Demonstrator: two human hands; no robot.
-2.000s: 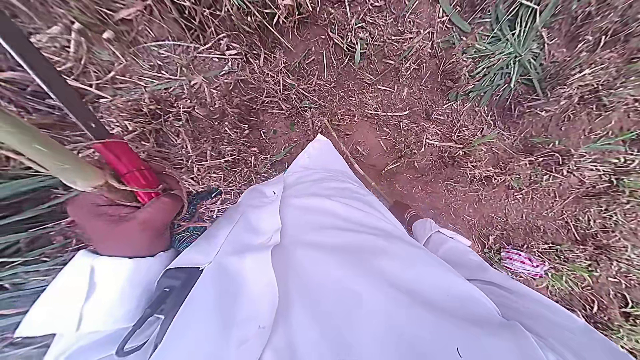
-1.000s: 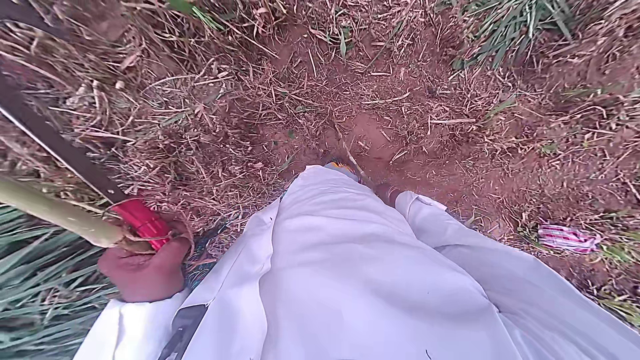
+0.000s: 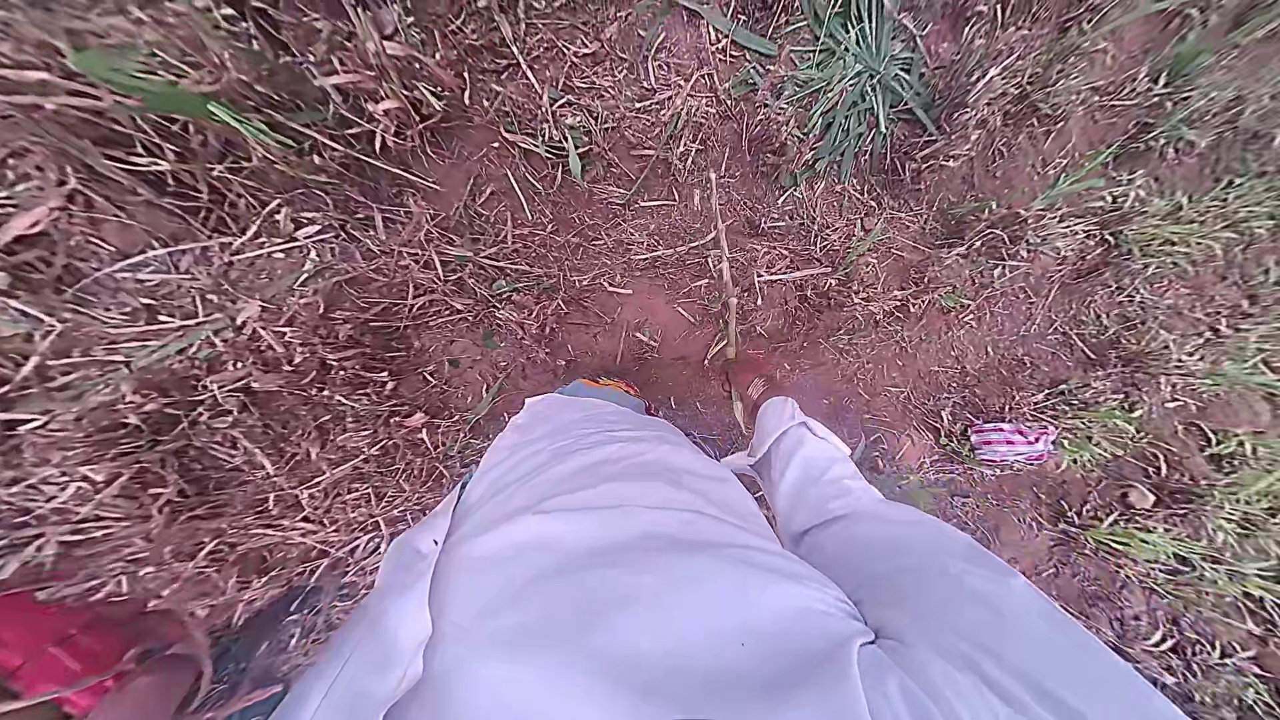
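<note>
My left hand (image 3: pixel 155 685) is cut off at the bottom left corner, blurred, with its fingers around the red handle (image 3: pixel 60 650) of a long-bladed tool. The blade is out of view. My right hand (image 3: pixel 750 385), small and dark past the cuff of the white sleeve (image 3: pixel 800 440), is low over the soil near the middle. A thin dry stick (image 3: pixel 728 290) runs through it, pointing away from me. The fingers are partly hard to make out. White cloth of my garment (image 3: pixel 620 560) fills the lower middle.
Dry straw and cut stems (image 3: pixel 300 330) cover reddish soil (image 3: pixel 650 320). A green grass tuft (image 3: pixel 865 90) grows at the top. A red-and-white striped packet or cloth (image 3: pixel 1012 443) lies at the right, beside more grass. A blue-grey and orange thing (image 3: pixel 605 392) shows beyond the garment.
My left hand has moved down to the lower left corner; the blade and thick green stalk seen with it earlier are out of view. The stick at my right hand now points straight ahead.
</note>
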